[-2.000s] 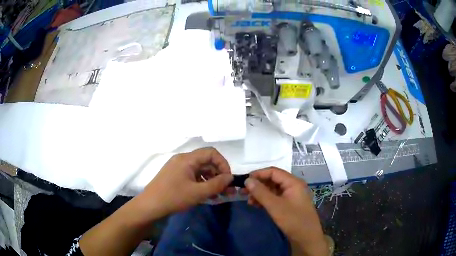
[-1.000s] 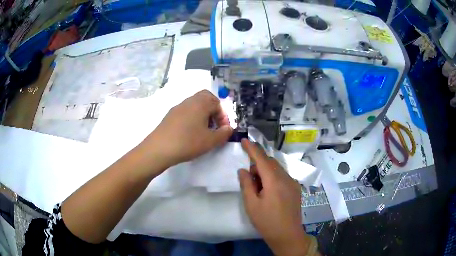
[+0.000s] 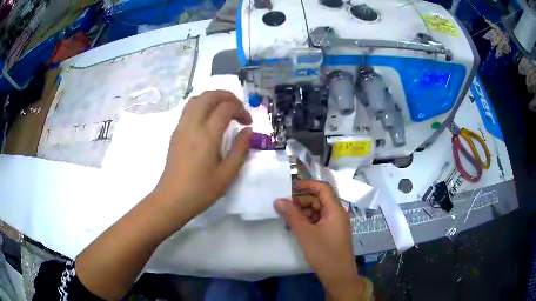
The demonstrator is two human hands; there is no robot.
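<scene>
White fabric (image 3: pixel 258 185) lies on the table up to the needle area (image 3: pixel 281 126) of the overlock machine. A small dark label, purple under the machine light (image 3: pixel 261 141), lies on the fabric just left of the needle area. My left hand (image 3: pixel 203 144) pinches a raised fold of the fabric, thumb tip beside the label. My right hand (image 3: pixel 320 220) is at the fabric's right edge, below the presser foot area, with the thumb on the edge and the fingers curled; its grip is partly hidden. White tape (image 3: pixel 397 220) hangs over the table's front edge.
The machine head (image 3: pixel 364 47) stands behind the work. Scissors (image 3: pixel 470 154) and a small black bundle (image 3: pixel 439 197) lie at the right. A ruler strip (image 3: pixel 479 203) runs along the front edge. A greyish pattern sheet (image 3: pixel 126 97) lies at the left.
The label went from between both hands above my lap to the fabric beside the needle area. Since one second ago, my left hand moved slightly left and my right hand drew down off the label.
</scene>
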